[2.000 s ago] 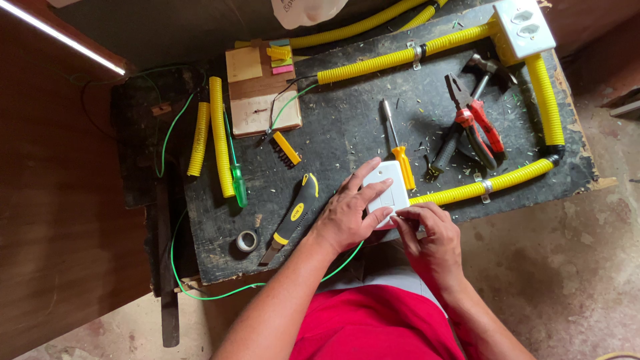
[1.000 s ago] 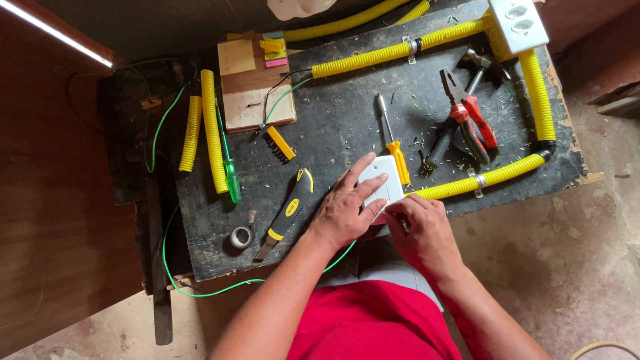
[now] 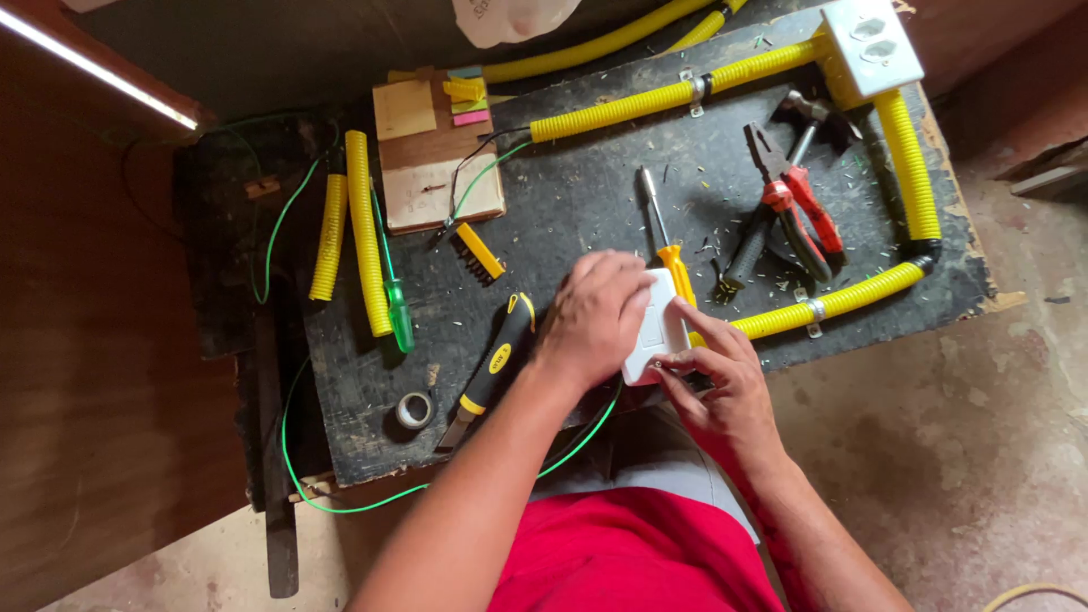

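A white light-switch plate (image 3: 653, 330) lies at the near edge of the black board, where a yellow corrugated conduit (image 3: 833, 299) ends. My left hand (image 3: 599, 314) is over the plate's left side, slightly blurred; whether it grips the plate cannot be told. My right hand (image 3: 718, 374) has its thumb and a finger at a small screw (image 3: 657, 365) near the plate's lower end, with another finger on the right edge. Just beyond the plate lies a screwdriver with a yellow handle (image 3: 676, 270). Green wire (image 3: 586, 438) hangs below the board's near edge.
Combination pliers (image 3: 795, 204) lie across a hammer (image 3: 752, 246) at right. A white socket box (image 3: 874, 47) stands at the far right corner. To the left are a utility knife (image 3: 500, 361), a tape roll (image 3: 415, 410), a green screwdriver (image 3: 398, 314), loose conduit pieces (image 3: 367, 238) and a notebook (image 3: 442, 191).
My left hand has shifted up and left on the switch plate, uncovering more of its face. My right fingers have opened out around the plate's lower right, and the screw between them now shows.
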